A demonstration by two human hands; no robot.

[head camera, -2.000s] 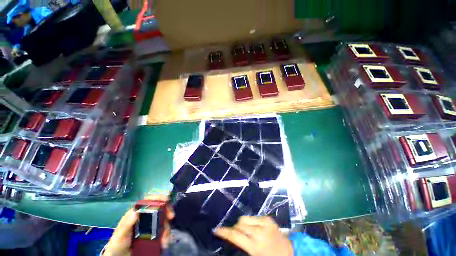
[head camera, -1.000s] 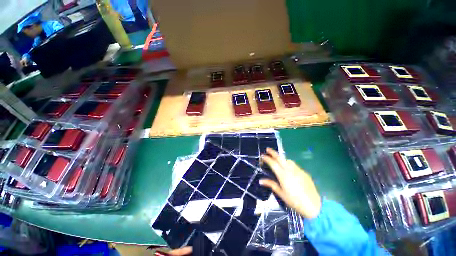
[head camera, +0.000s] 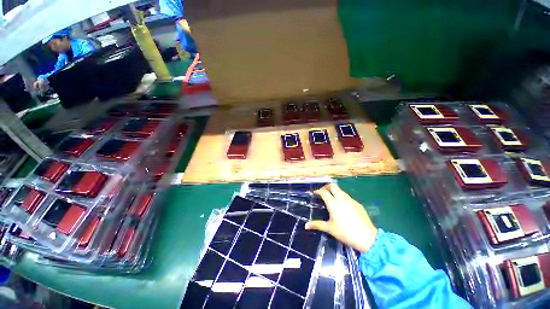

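The panel tray (head camera: 256, 241), a grid of glossy black rectangles, lies slanted over another clear-edged black grid (head camera: 283, 192) and runs off the bottom edge. My right hand (head camera: 344, 220), bare with a blue sleeve, is at its upper right corner. The thumb tip touches the upper grid's corner and the fingertips rest near the lower grid's top edge; a grip cannot be made out. My left hand is not in view.
A tan board (head camera: 211, 166) holds rows of red devices, one black-topped (head camera: 239, 145), others pale-framed (head camera: 292, 146). Clear tray stacks with red devices stand left (head camera: 135, 241) and right (head camera: 431, 199). Crinkled clear film (head camera: 214, 223) lies beside the grids. A person in blue (head camera: 75, 47) is far left.
My left hand, earlier holding a red device low at the left, has left the view. My right hand moved up to the grid's upper right corner. The upper grid has turned and its position has shifted.
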